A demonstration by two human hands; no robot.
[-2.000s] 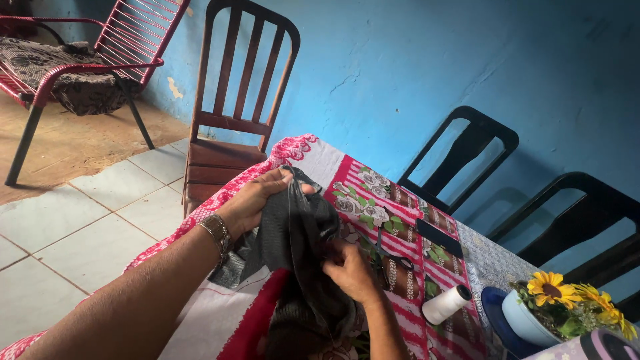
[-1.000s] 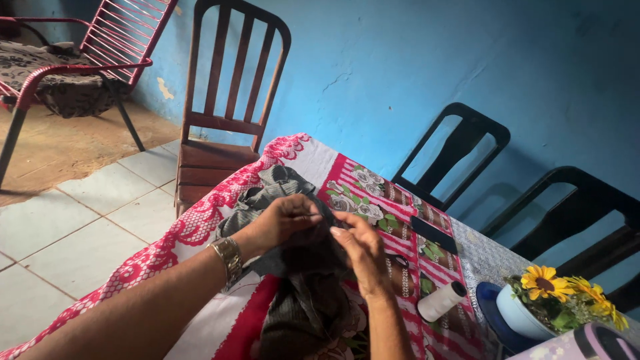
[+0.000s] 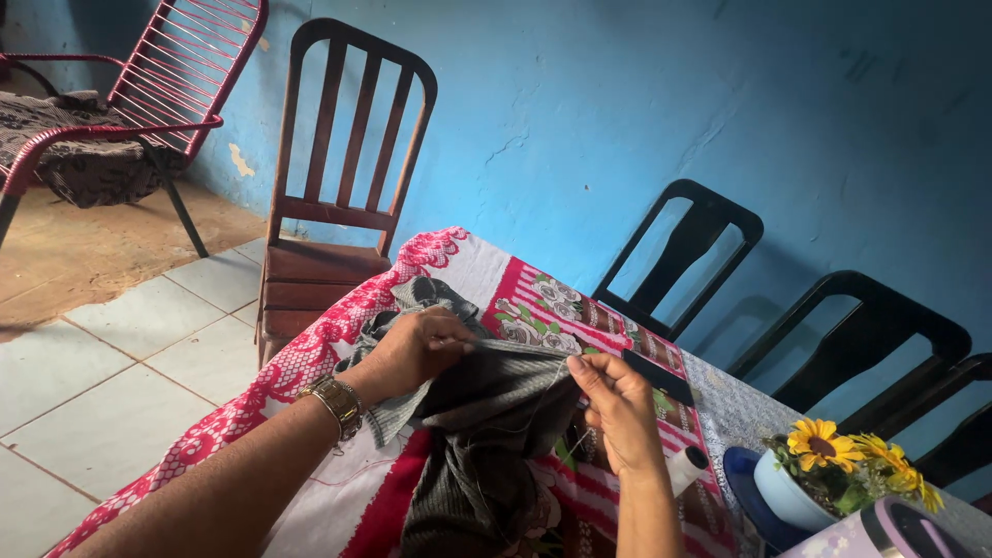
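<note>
A dark grey ribbed cloth [image 3: 496, 403] is stretched between both hands above the table. My left hand [image 3: 426, 345], with a metal watch [image 3: 335, 404] on its wrist, grips the cloth's upper edge; its fingertips are partly blurred. My right hand [image 3: 616, 403] pinches the right end of that edge between thumb and fingers. A thin pale thread hangs from the cloth near the right hand. Part of the cloth rests on the red and white floral tablecloth [image 3: 457, 267]. A white spool of thread [image 3: 686, 467] stands just right of the right wrist.
A dark flat object [image 3: 657, 377] lies beyond the right hand. At the lower right are a light blue pot [image 3: 790, 488] of yellow flowers on a blue plate and a lilac tumbler [image 3: 876, 535]. A wooden chair [image 3: 333, 267] and black chairs [image 3: 682, 248] stand along the blue wall.
The hands were close together one second ago and are now apart, with the cloth's edge drawn out between them. The right hand has moved to the right.
</note>
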